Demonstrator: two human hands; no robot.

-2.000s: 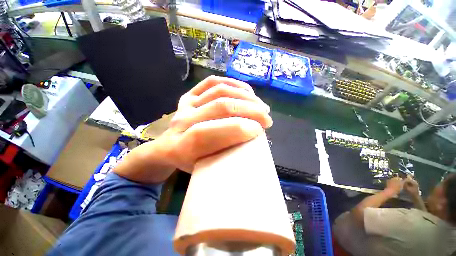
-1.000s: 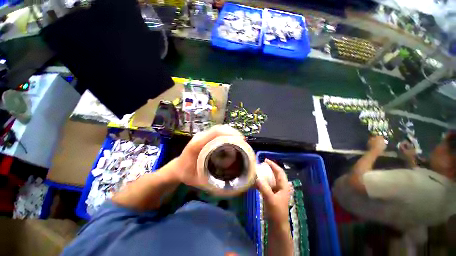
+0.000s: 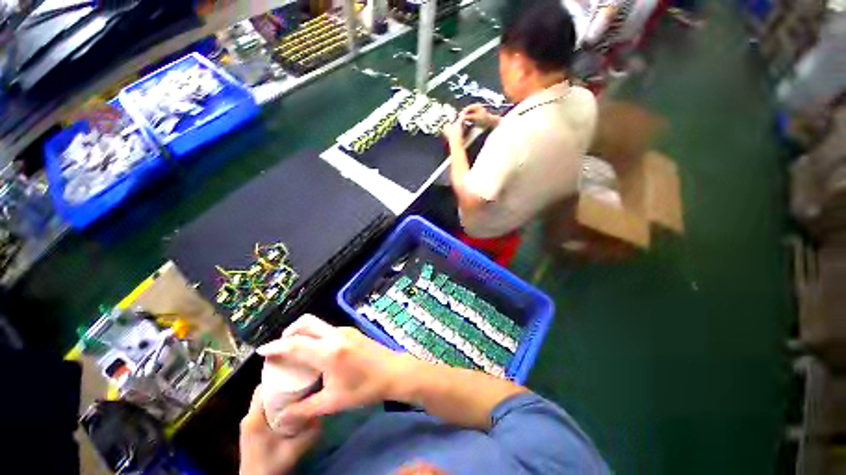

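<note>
The pale whitish-pink flask (image 3: pixel 289 390) is held between my two hands at the lower left of centre; its dark mouth does not show. My right hand (image 3: pixel 339 366) reaches in from the right, with fingers curled over and around the flask's upper part. My left hand (image 3: pixel 269 445) is below, wrapped at the flask's lower side and partly cut off by the bottom edge. Whether a separate lid is on the flask cannot be told.
A blue perforated crate (image 3: pixel 538 348) holds rows of green boards. Wired boards (image 3: pixel 260 283) lie on stacked black sheets (image 3: pixel 297 204). A metal fixture (image 3: pixel 153 357) stands left. Blue bins (image 3: pixel 232 111) of white parts are beyond. A person (image 3: pixel 529 148) works ahead, near an open cardboard box (image 3: pixel 617 218).
My view has swung right. The flask's open mouth, seen one second ago, is now out of sight, and my right hand has moved from beside the flask onto it.
</note>
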